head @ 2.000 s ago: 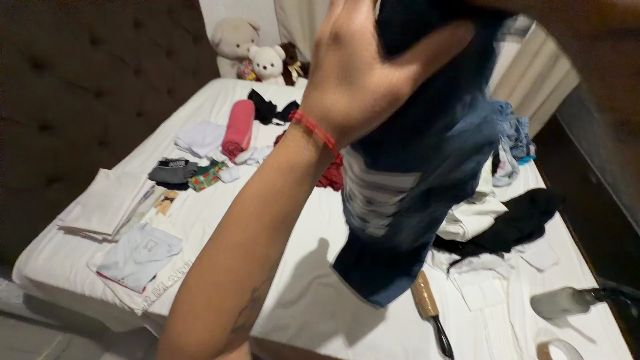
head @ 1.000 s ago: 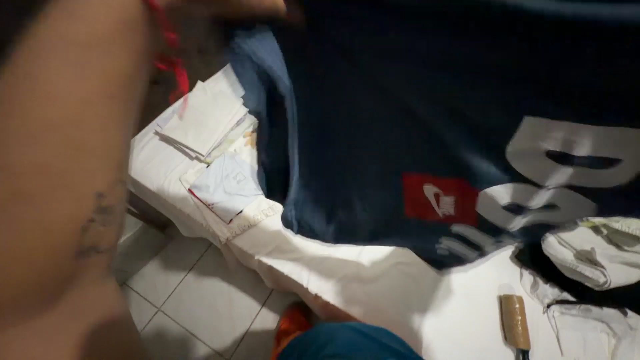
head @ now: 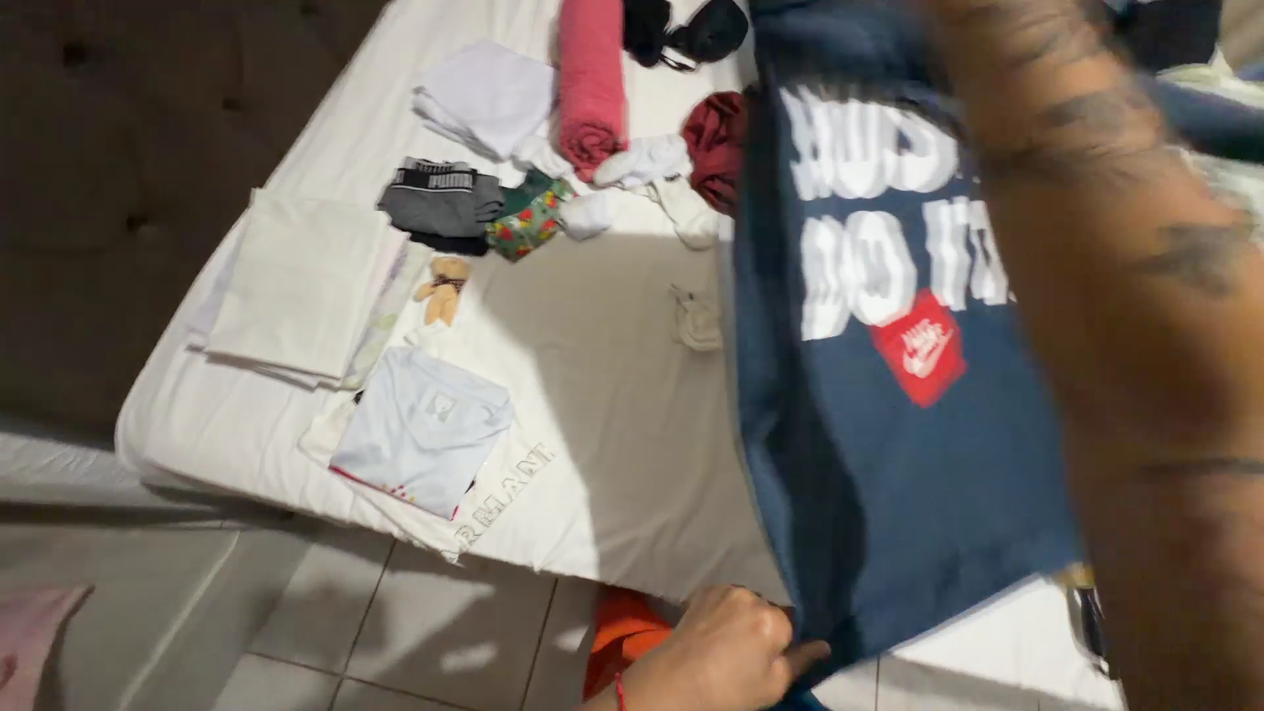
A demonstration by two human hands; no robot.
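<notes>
A navy blue T-shirt (head: 948,494) with large white lettering and a red Nike patch hangs stretched out over the bed. My left hand (head: 736,637), with a red string on its wrist, pinches the shirt's lower corner near the front edge of the bed. My right forearm, tattooed and blurred, crosses the right side in front of the shirt. The right hand lies beyond the top edge, so its hold is hidden. Part of the shirt is folded over in a dark strip along its left side.
On the white-sheeted bed (head: 671,415) lie a folded light blue shirt (head: 425,425), folded white cloths (head: 296,286), grey Puma underwear (head: 439,197), a small teddy bear (head: 444,289), a rolled pink towel (head: 591,89), a maroon cloth (head: 716,148) and a black bra (head: 686,35). Tiled floor (head: 444,612) borders the bed.
The shirt, bunched up two seconds ago, now hangs lengthwise with its lettering facing me. My left hand has come down to its lower corner. The view has shifted a lot.
</notes>
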